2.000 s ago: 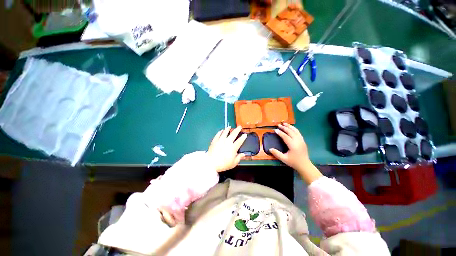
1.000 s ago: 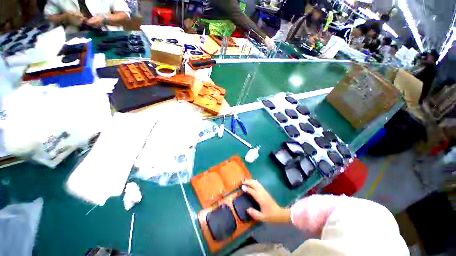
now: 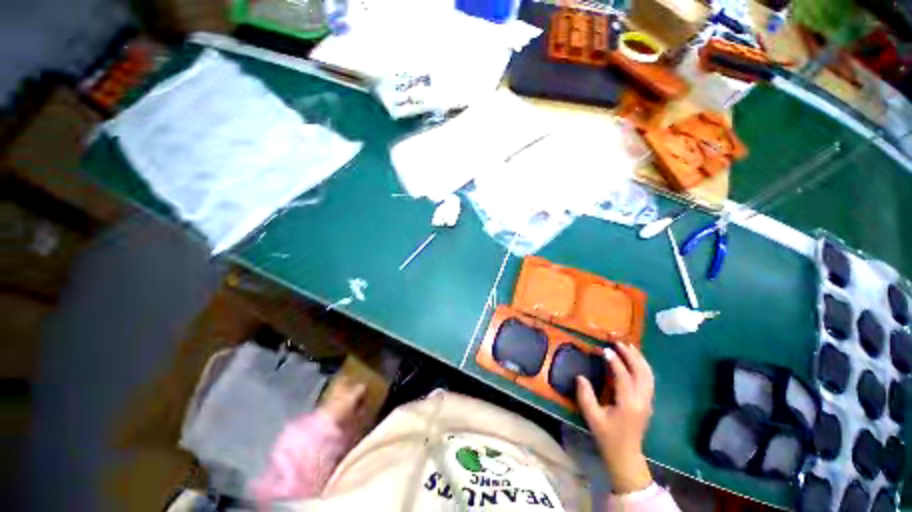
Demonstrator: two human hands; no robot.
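Note:
An orange fixture (image 3: 495,349) lies near the bench edge with two black shells in its pockets, the left one (image 3: 520,346) uncovered. A second orange fixture (image 3: 578,301) touches its far side, its two pockets empty. My right hand (image 3: 625,395) lies at the right end of the near fixture, thumb and fingers around the right black shell (image 3: 570,370), partly covering it. My left hand (image 3: 345,398) is off the bench, low at the left near my lap, small and blurred beside a brownish piece; whether it holds anything cannot be told.
A white bottle (image 3: 680,319), blue-handled pliers (image 3: 718,250), four open black cases (image 3: 738,437) and a filled blister tray (image 3: 897,335) are right. Plastic bags (image 3: 535,215), a crumpled wipe (image 3: 446,211) and a thin stick (image 3: 417,252) lie beyond. A whitish blister tray (image 3: 215,150) is far left.
My left hand has left the fixture and now shows low at the left. My right hand stays at the right shell. The view swung right, then back left and down.

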